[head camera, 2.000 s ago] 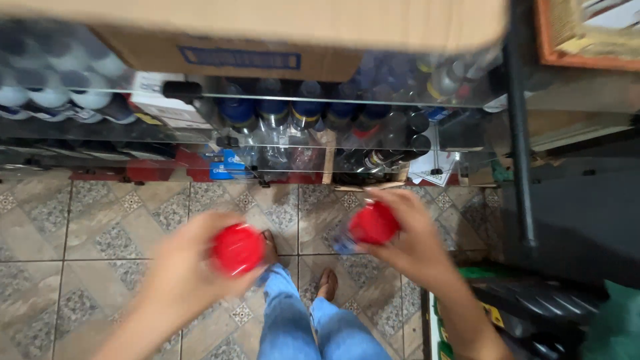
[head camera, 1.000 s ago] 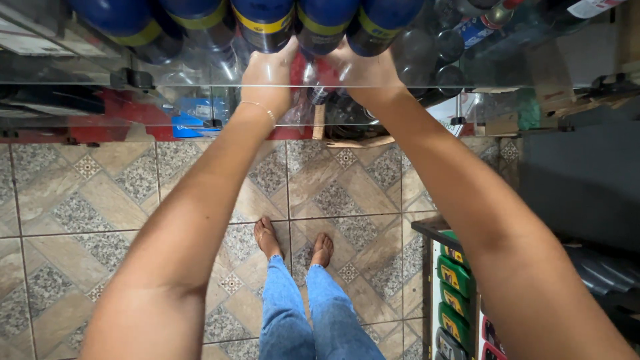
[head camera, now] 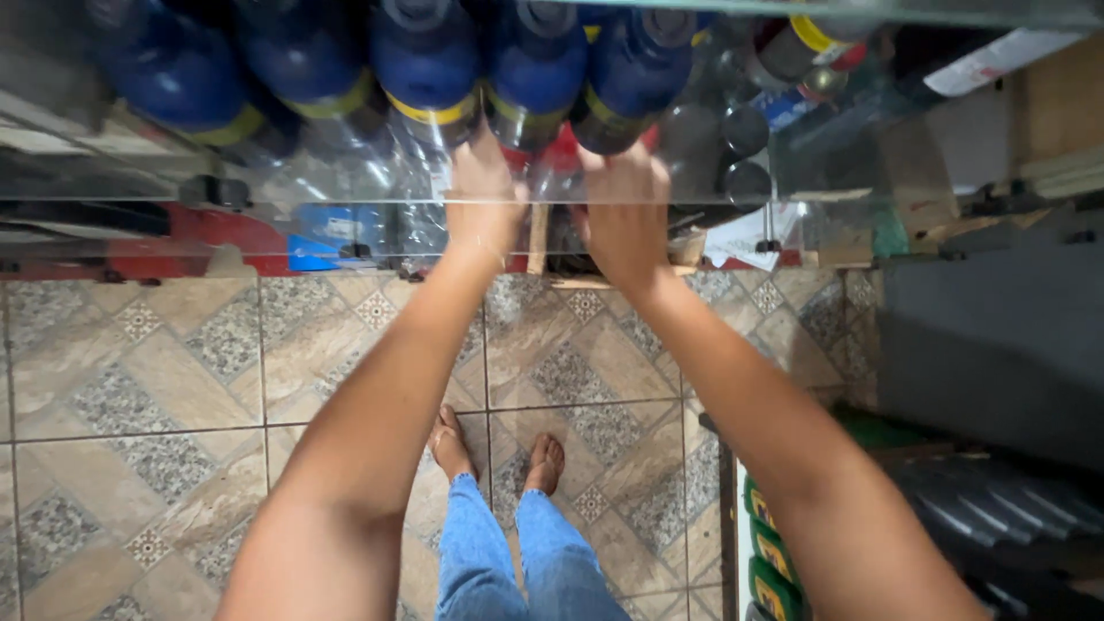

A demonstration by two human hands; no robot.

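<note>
Both hands reach in below a glass shelf that carries blue bottles with yellow bands. My left hand is among clear bottles, its fingers partly hidden behind the bottles above. To its right, my right hand is beside dark round caps. Red things show between the two hands, close to the fingertips. Glass, glare and blur hide the fingertips, so whether either hand grips something cannot be made out.
A blue packet and white papers lie on the low shelf. A wooden strip stands between my wrists. At the lower right is a rack of green packages. A glass edge crosses the top of the view.
Two seconds ago each hand held a red-topped item over the floor; both hands have since moved forward in among the shelved bottles. Since one second ago they have stayed in about the same place.
</note>
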